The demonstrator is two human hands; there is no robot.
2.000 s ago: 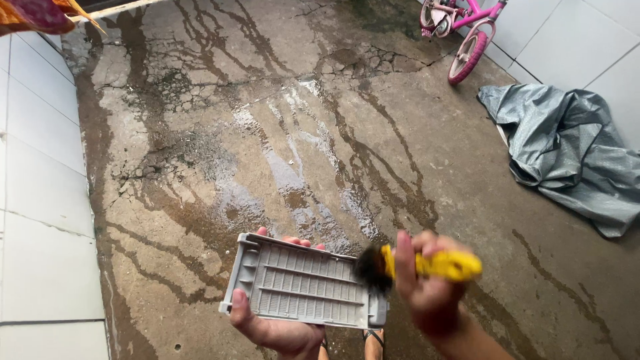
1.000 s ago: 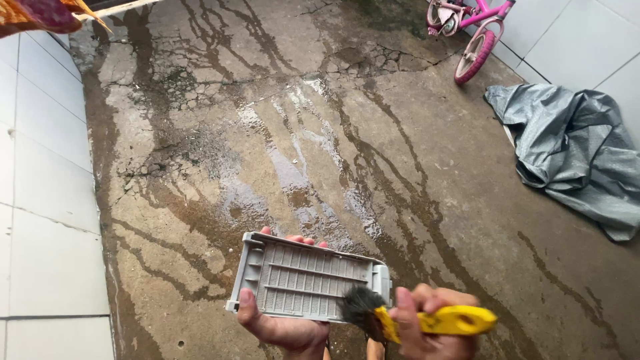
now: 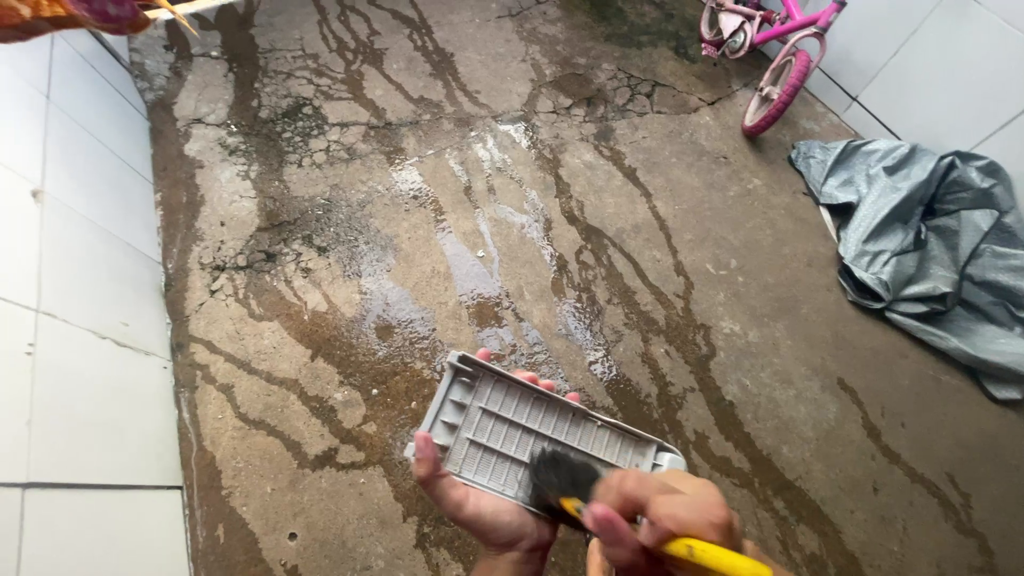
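Observation:
A grey plastic filter frame [image 3: 512, 432] with ribs and fine mesh panels lies tilted across my left hand [image 3: 496, 512]. The left thumb presses its near left corner, and the fingertips show over the far edge. My right hand [image 3: 664, 512] is closed around the yellow handle of a brush [image 3: 712, 558]. The brush's dark bristles [image 3: 564, 480] overlap the lower right part of the frame and are blurred. Part of the handle is hidden by the right fingers.
Wet streaks mark the cracked concrete floor [image 3: 640, 320]. White tiled walls [image 3: 96, 280] stand at left and upper right. A pink child's bicycle [image 3: 780, 88] is at the upper right, above a crumpled grey tarp [image 3: 920, 232]. Orange-red cloth [image 3: 64, 20] shows at the upper left.
The brush bristles have moved left over the frame, from its right end to its lower right part. The frame has tilted more, its right end now lower.

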